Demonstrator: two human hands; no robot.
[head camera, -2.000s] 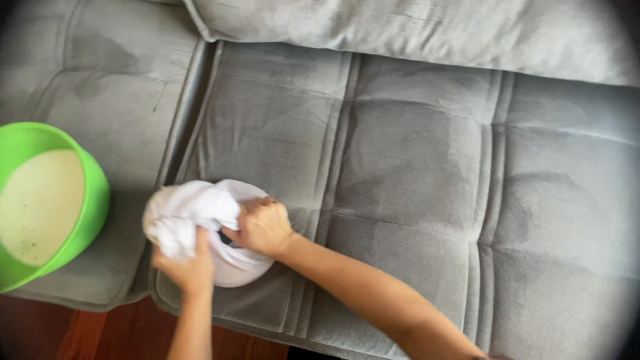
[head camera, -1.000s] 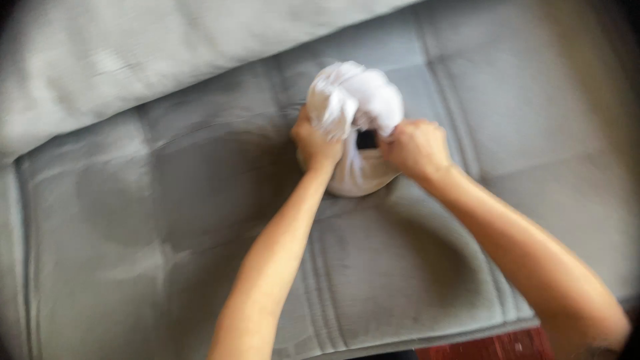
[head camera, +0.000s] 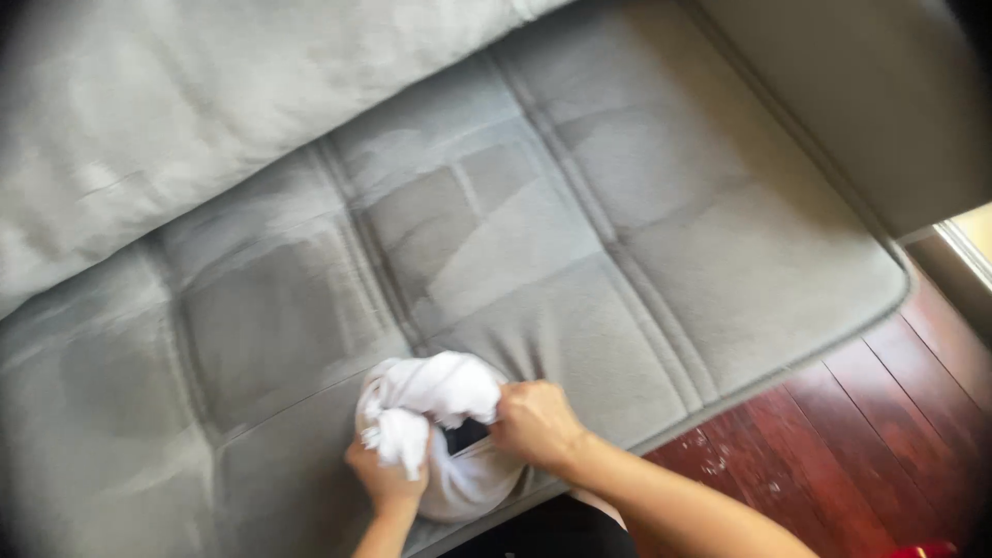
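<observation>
A white cloth (head camera: 442, 387), bunched and twisted on top, is wrapped around a round object whose dark part (head camera: 466, 435) shows through a gap. It rests on the grey upholstered sofa seat (head camera: 511, 256) near its front edge. On the bundle's left side, my left hand (head camera: 391, 469) grips the cloth. My right hand (head camera: 539, 422) is closed on the cloth at the right side. What lies under the cloth is mostly hidden. Darker and lighter patches mark the seat fabric.
The sofa's lighter back cushion (head camera: 194, 93) runs along the upper left. A grey armrest (head camera: 876, 101) stands at the upper right. Below the seat's front edge is a reddish wood floor (head camera: 806, 434) with small white spots, and a red thing (head camera: 926, 550) at the bottom edge.
Both hands have moved the wrapped bundle across the sofa, away from the green bucket seen two seconds ago, and now hold it by the seat's front edge. The view has swung toward the armrest.
</observation>
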